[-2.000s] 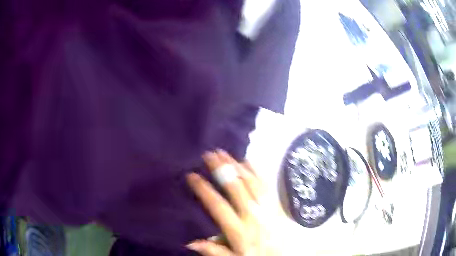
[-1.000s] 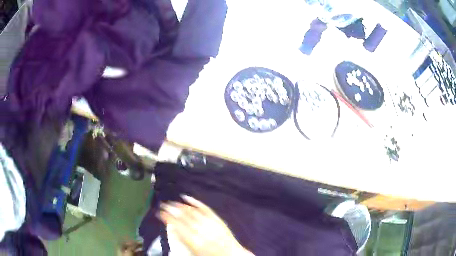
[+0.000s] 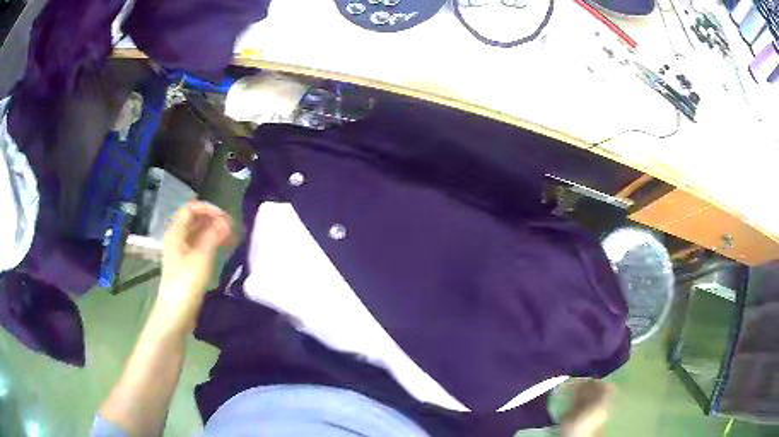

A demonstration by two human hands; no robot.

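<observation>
A dark purple garment [image 3: 461,273] lies spread over the lap, with pale lining [image 3: 299,282] showing under a slanting front edge. Two shiny round buttons, an upper one [image 3: 296,178] and a lower one [image 3: 337,231], sit on the purple cloth. My left hand [image 3: 201,229] is raised at the garment's left side with its fingers curled; whether it holds anything cannot be told. My right hand [image 3: 588,403] is small and blurred at the garment's lower right corner; its fingers and grip cannot be made out.
The table [image 3: 512,102] spans the top, with a dark button dish [image 3: 389,12], a round rim [image 3: 504,38], a red pencil [image 3: 608,23] and tiny dark buttons [image 3: 681,83]. A wooden drawer [image 3: 705,220] and wire-mesh basket [image 3: 639,286] are at right. A blue crate [image 3: 128,196] and purple garments [image 3: 64,162] are at left.
The view has swung down to the lap, and the table things now sit at the top. The garment lies more spread out, showing buttons and lining. Both hands are now in view, apart.
</observation>
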